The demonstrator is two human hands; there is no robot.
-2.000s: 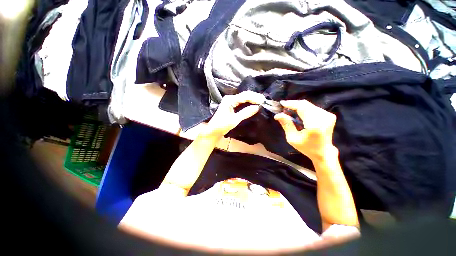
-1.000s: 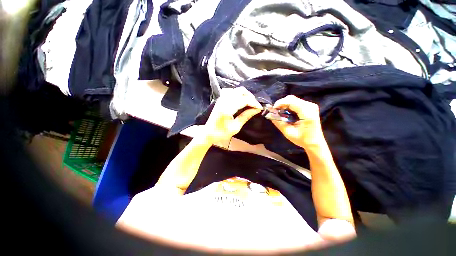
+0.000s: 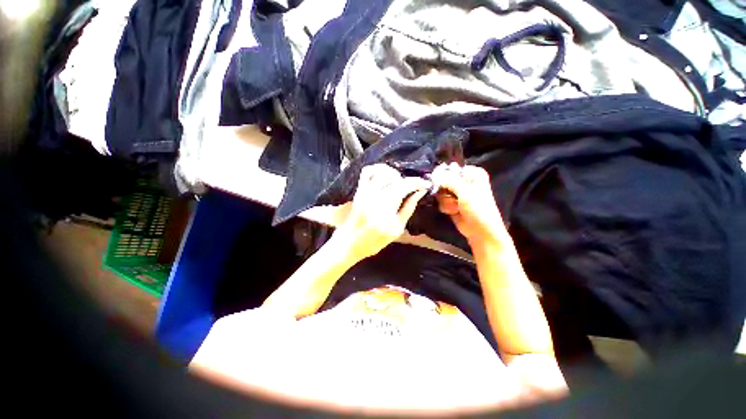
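Note:
A dark denim garment [image 3: 630, 192] with a paler grey inside lies over the table in front of me. My left hand [image 3: 378, 204] pinches a dark edge of it near the table's front edge. My right hand [image 3: 466, 195] is closed close beside the left fingertips, at the same dark edge. The fingertips of both hands nearly touch. The snips seen earlier cannot be made out now; the right fingers cover whatever they hold. A dark curved band [image 3: 530, 33] lies on the grey inside.
Dark and pale garments [image 3: 151, 78] hang over the table at the left. A blue bin [image 3: 184, 274] and a green crate [image 3: 143, 237] stand below the table at the left. Dark cloth [image 3: 409, 274] lies near my lap.
My right hand has moved left and turned inward, closing up to the left hand. The snips that showed in it are now hidden. The left hand has lowered slightly.

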